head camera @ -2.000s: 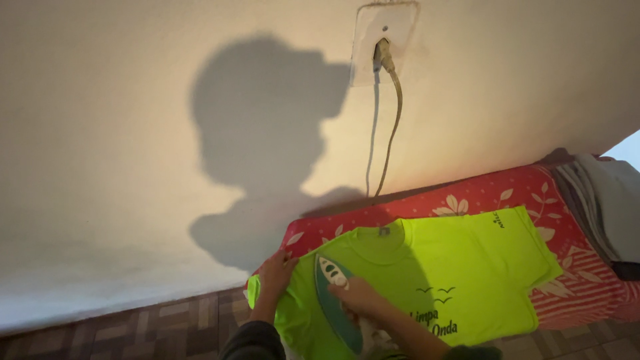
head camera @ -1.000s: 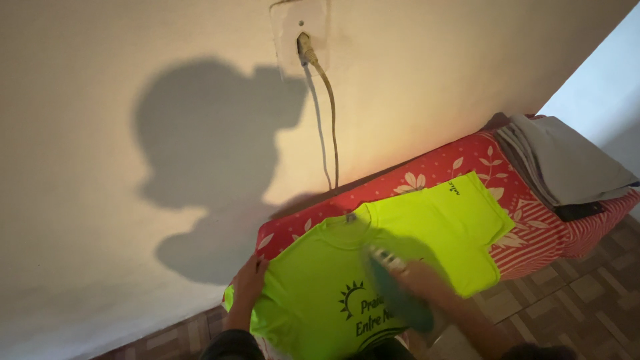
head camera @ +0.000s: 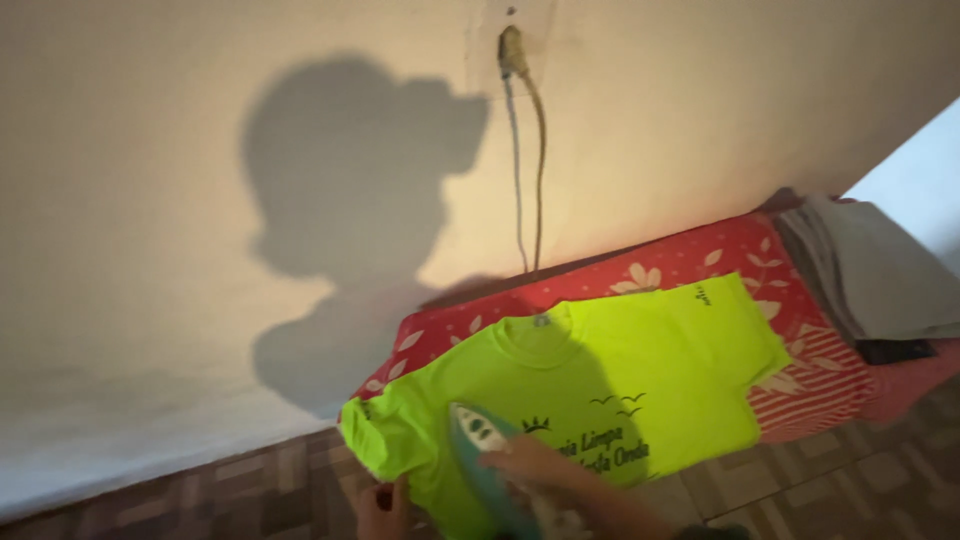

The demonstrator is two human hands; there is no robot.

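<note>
A neon yellow-green T-shirt with dark printing lies spread on a surface covered with a red patterned cloth. On the left part of the shirt rests a teal and white clothes iron, its tip toward the collar. My right hand is closed around the iron's handle; the rear of the iron is partly hidden by the hand and blur. At the shirt's lower left edge, below the sleeve, is my left hand, fingers bent beside the fabric. Whether it pinches the cloth cannot be made out.
Folded gray cloths lie at the right end of the red cloth, with a dark flat item under them. A plug sits in the wall outlet, its cord running down behind the surface. Patterned floor tiles show below.
The iron in my right hand has moved left across the shirt since one second ago. My left hand has come down from the shirt's upper left edge to its lower left edge.
</note>
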